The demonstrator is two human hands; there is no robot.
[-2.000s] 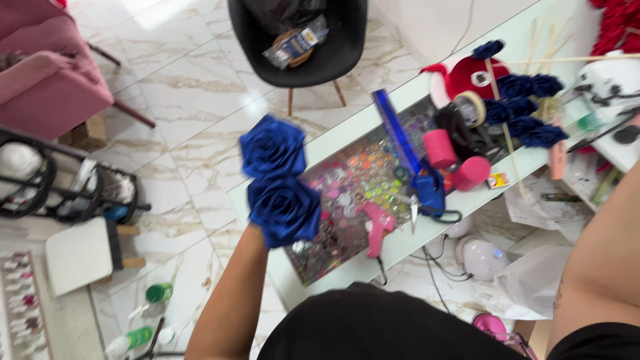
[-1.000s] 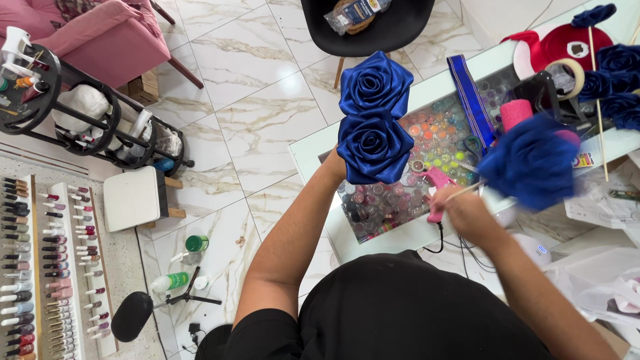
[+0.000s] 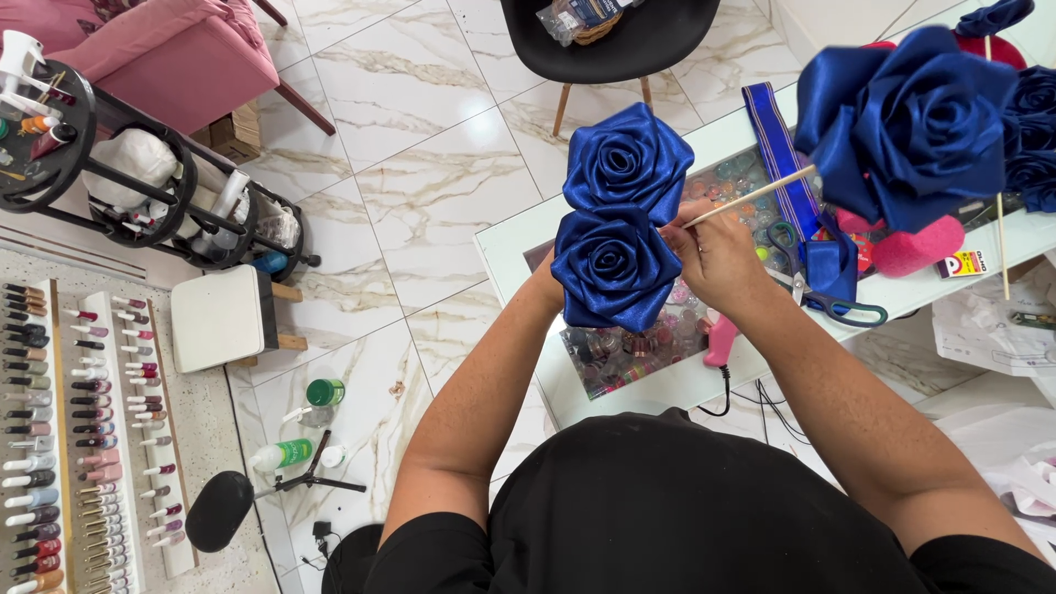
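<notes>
Two blue satin ribbon roses [image 3: 617, 268] stand one against the other above my left hand [image 3: 558, 285], which is mostly hidden under them; its grip cannot be seen directly. My right hand [image 3: 716, 252] pinches the thin wooden stick [image 3: 751, 196] of a third blue satin rose [image 3: 912, 128], whose head tilts out to the right, close to the camera. The fingertips of my right hand touch the edge of the paired roses. A pink glue gun [image 3: 720, 340] lies on the glass-topped table below my right wrist. Scissors [image 3: 799, 285] and blue ribbon [image 3: 780, 161] lie right of that hand.
The glass-topped table [image 3: 511, 239] holds pink rolls [image 3: 920, 246], a small box [image 3: 967, 266] and more blue roses [image 3: 1035, 140] at the right. A black chair [image 3: 610, 49] stands beyond it. At left are a black trolley [image 3: 91, 177], a white stool [image 3: 219, 320] and nail polish racks [image 3: 99, 412].
My right hand, out of sight two seconds ago, has moved from beside the glue gun to the paired roses, with the third rose's stick still in it. The view has shifted between frames.
</notes>
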